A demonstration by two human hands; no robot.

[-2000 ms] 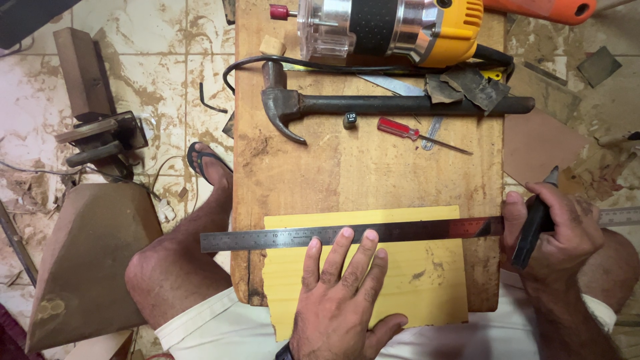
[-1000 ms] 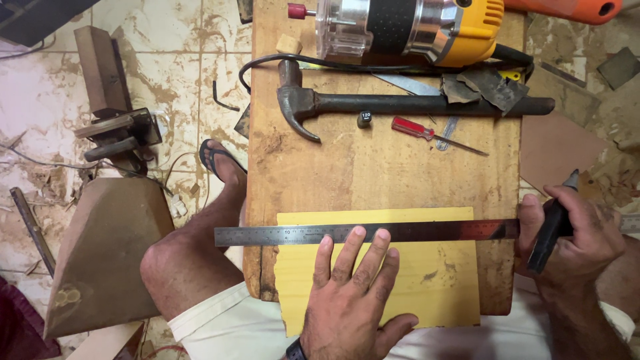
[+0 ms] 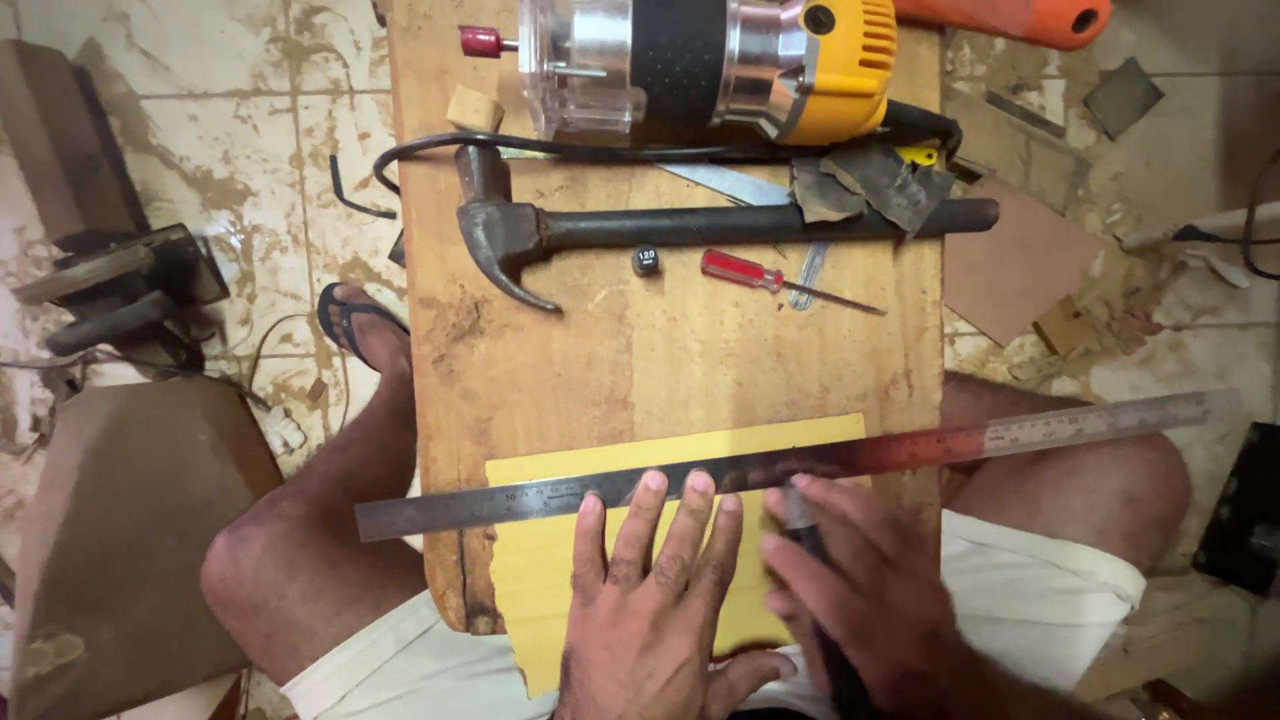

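Observation:
A long steel ruler (image 3: 900,455) lies slightly tilted across a yellow sheet (image 3: 530,600) at the near edge of a wooden board (image 3: 620,370). My left hand (image 3: 650,590) rests spread on the sheet, its fingertips pressing on the ruler's near edge. In my right hand (image 3: 860,590), which is blurred, is a dark knife-like tool (image 3: 815,545); its pale tip is close to the ruler's near edge, just right of my left fingers. What kind of tool it is cannot be told for sure.
A claw hammer (image 3: 640,225), a red-handled screwdriver (image 3: 745,270), a small black cap (image 3: 646,261), torn sandpaper (image 3: 880,185) and a yellow power tool (image 3: 840,70) with a black cable lie on the board's far part. A clamp-like tool (image 3: 120,290) lies on the floor at left.
My right hand has let go of the ruler's right part and moved left to beside my left hand, bringing the dark tool over the sheet. The ruler now slants up to the right.

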